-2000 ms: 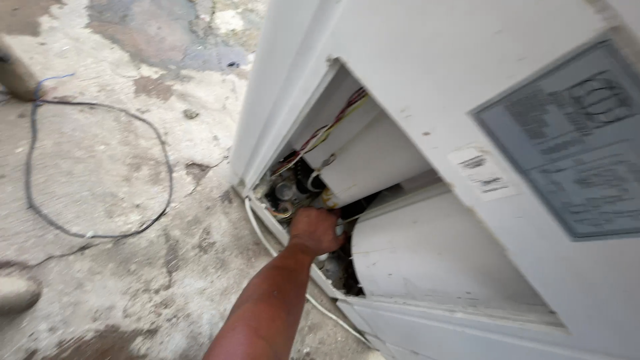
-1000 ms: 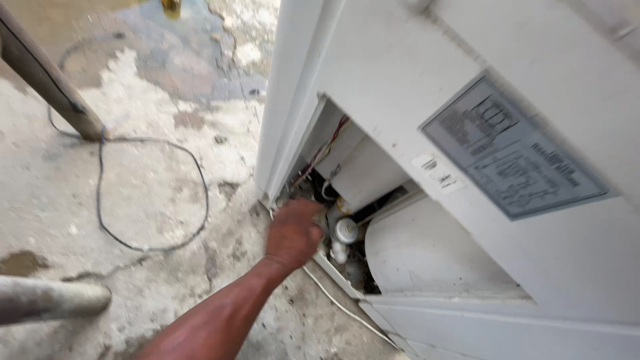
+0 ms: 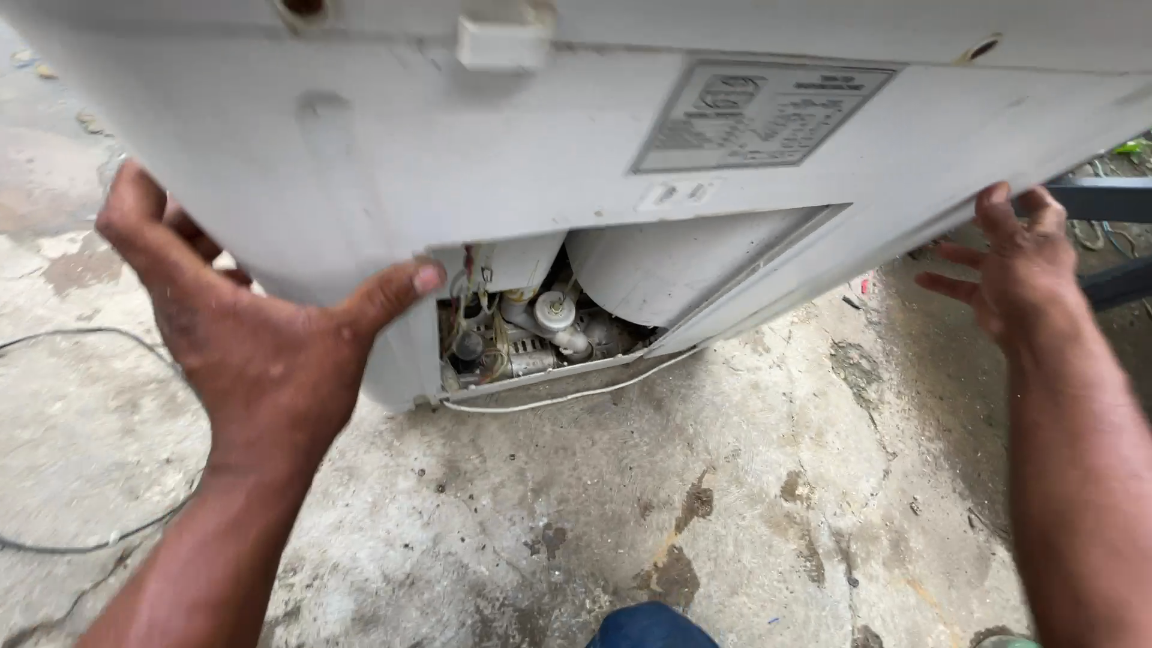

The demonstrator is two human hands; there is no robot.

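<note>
A white appliance cabinet, apparently a twin-tub washing machine (image 3: 270, 171), fills the upper view. My left hand (image 3: 261, 351) is spread at its left side, thumb on the panel beside the opening, fingers around the left edge. At the right edge is my right hand (image 3: 1017, 252), with fingers apart; whether it presses on the cabinet is hard to tell. Through the rectangular opening show a white tub (image 3: 666, 265), a round white valve cap (image 3: 554, 310), wires (image 3: 470, 279) and a dirty motor part (image 3: 531, 360). A grey printed label (image 3: 760, 115) is above the opening.
A white cord (image 3: 576, 394) lies along the cabinet's bottom edge. On the stained concrete floor (image 3: 540, 504) at left is a dark looped cable (image 3: 99, 333). Dark metal bars (image 3: 1111, 200) stand at the right. A blue-clad part, perhaps a knee (image 3: 650, 625), shows at the bottom.
One hand was inside the opening two seconds ago, then at its lower left corner. Now both hands are at the cabinet's sides. The view has turned to face the panel more squarely.
</note>
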